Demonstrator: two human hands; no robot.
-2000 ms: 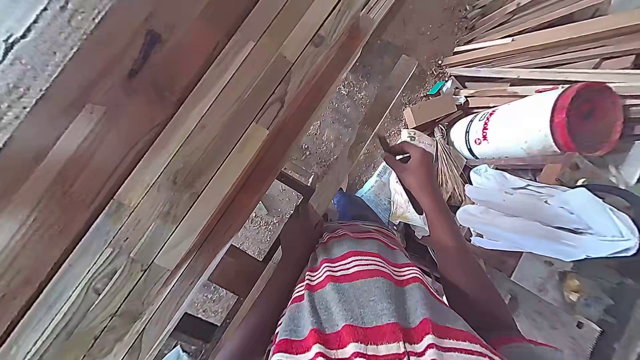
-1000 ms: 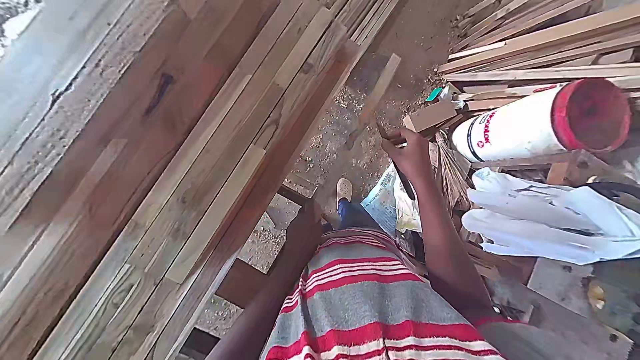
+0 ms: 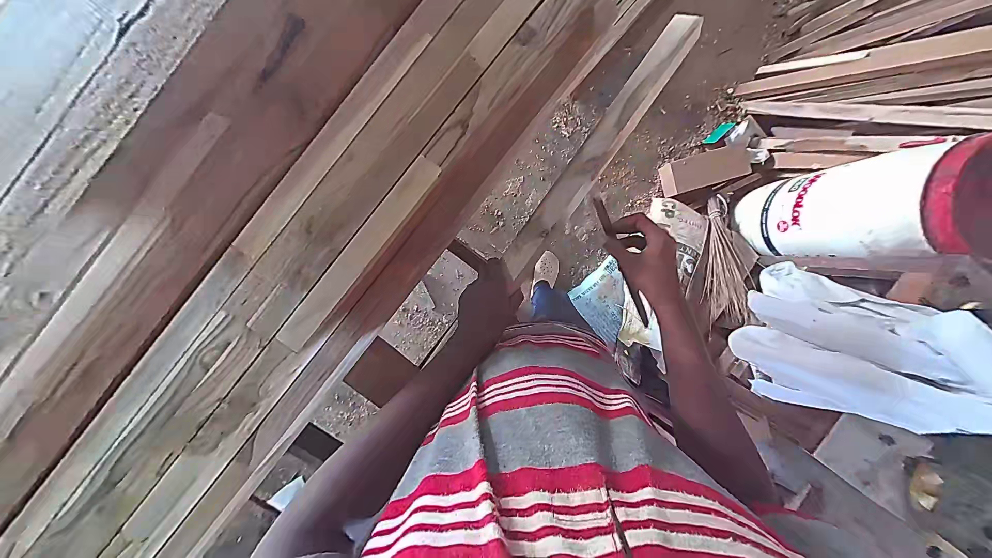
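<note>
My left hand [image 3: 487, 304] is closed around the near end of a long wooden strip [image 3: 612, 132], which slants up and away over the ground. In my right hand [image 3: 645, 252] is a thin dark stick-like tool [image 3: 603, 217], pinched between thumb and fingers, its upper end sticking out above them; what kind it is I cannot tell. Left of my left hand lie long wooden boards [image 3: 341, 201], side by side on a diagonal.
To the right are a white bucket with a red rim [image 3: 845, 205], a white glove [image 3: 845, 349], a bundle of thin sticks [image 3: 721, 271] and stacked timber strips [image 3: 876, 77]. A wood block [image 3: 705, 170] and printed sacks [image 3: 603, 298] lie nearer. My shoe [image 3: 545, 268] is on the ground.
The wooden strip, lower and partly out of sight one second ago, extends upward again from my left hand. My right hand still holds the dark tool.
</note>
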